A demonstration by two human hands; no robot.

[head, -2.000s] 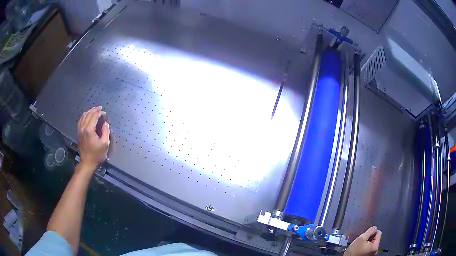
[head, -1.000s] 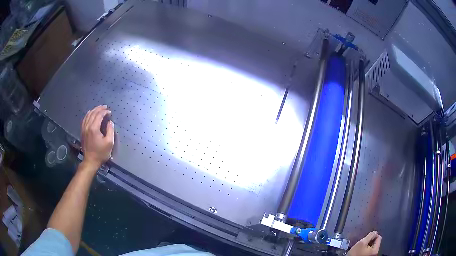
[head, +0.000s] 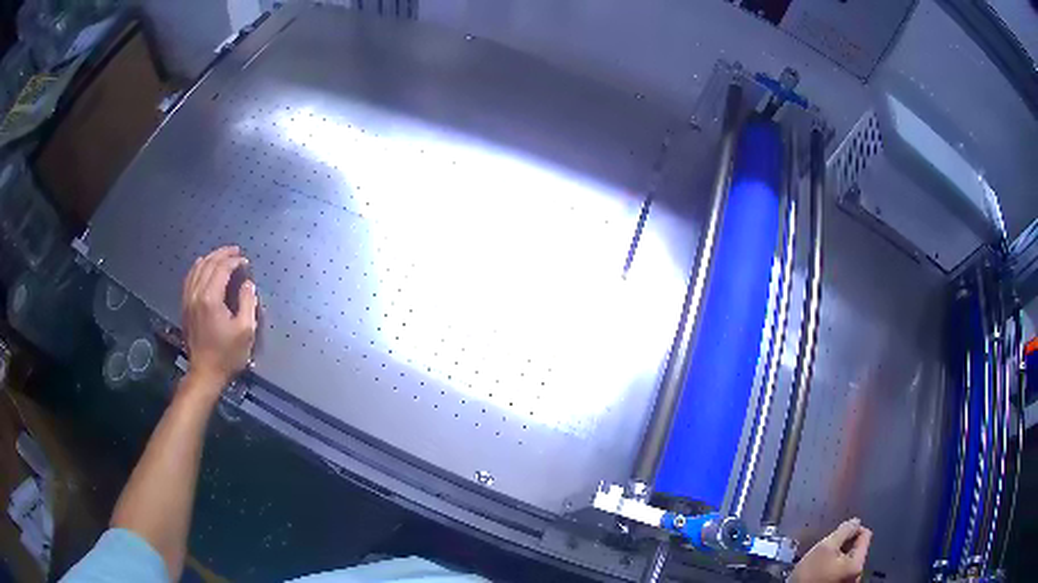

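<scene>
My left hand (head: 219, 319) rests at the near left edge of the shiny perforated table (head: 330, 376), fingers curved. A dark patch (head: 237, 290) shows between thumb and fingers; I cannot tell if it is a small block or shadow. My right hand (head: 834, 555) is at the bottom right over the table's near edge, partly cut off, with fingers curled. I cannot tell if it holds anything. A thick blue rubber roller (head: 728, 325) crosses the table between my hands, just left of my right hand.
Thin steel guide rollers (head: 801, 342) flank the blue roller. A silver bracket with blue fittings (head: 694, 530) sits at its near end. A white vented unit (head: 916, 171) stands at the back right. More rollers (head: 968, 421) are at far right. A brown cardboard piece (head: 97, 125) is at far left.
The view has shifted slightly. Both hands keep nearly the same pose and place on the table.
</scene>
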